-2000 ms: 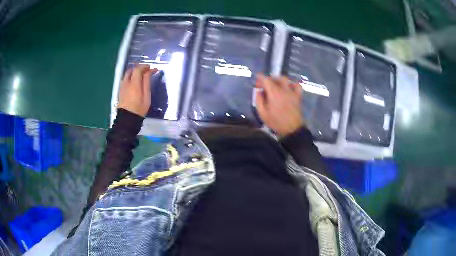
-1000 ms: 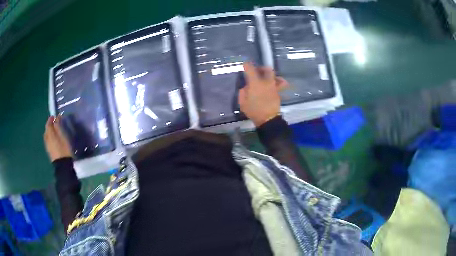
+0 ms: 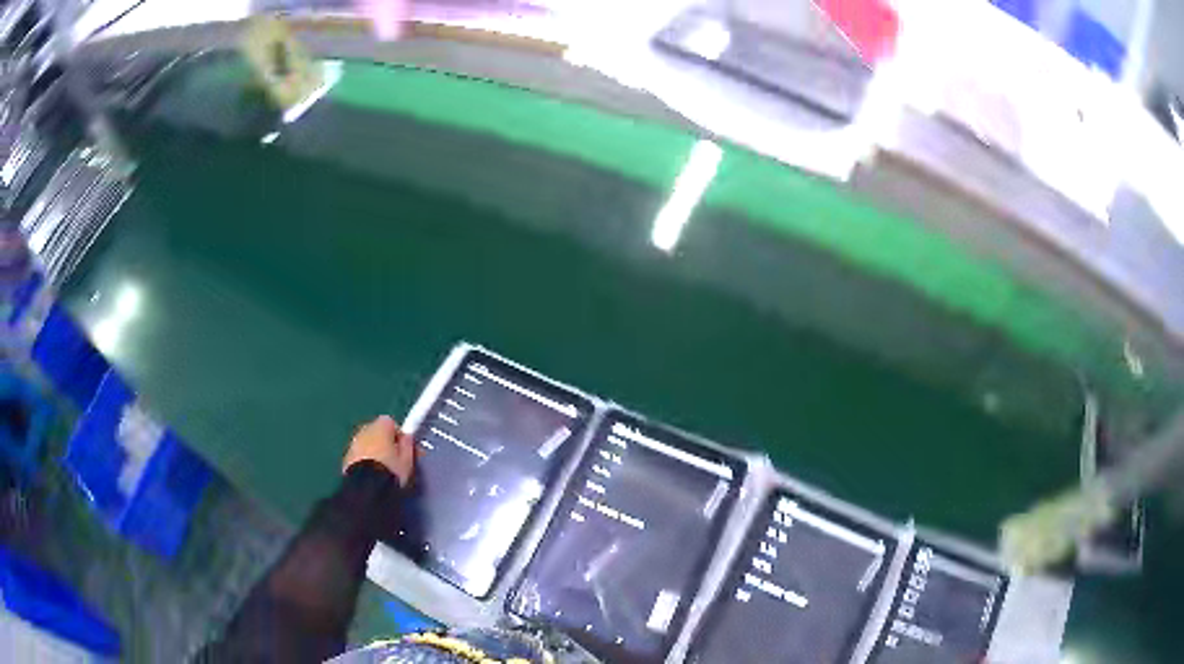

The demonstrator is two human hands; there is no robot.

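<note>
Four black-bordered tablets lie side by side in whitish sleeves on the dark-green bench. The leftmost tablet [image 3: 487, 448], second tablet [image 3: 636, 519] and third tablet [image 3: 792, 584] show dark screens with rows of small white text. The rightmost tablet [image 3: 945, 603] also shows text and is partly cut off by the bottom edge. Glare lies on the leftmost screen. My left hand [image 3: 379, 450] is at the left edge of the leftmost tablet, fingers bent; whether it grips the edge cannot be told. My right hand is not visible.
The glossy dark-green bench [image 3: 429, 272] curves across the view. Blue bins [image 3: 162, 499] stand below it at left. A pale pole with yellowish wrapping [image 3: 1058, 529] is at right. Beyond the bench is a bright surface with a blurred flat device [image 3: 766, 65].
The view has tilted up and shifted, so the tablets sit lower in the picture. My right hand has left the view. My left hand remains beside the leftmost tablet.
</note>
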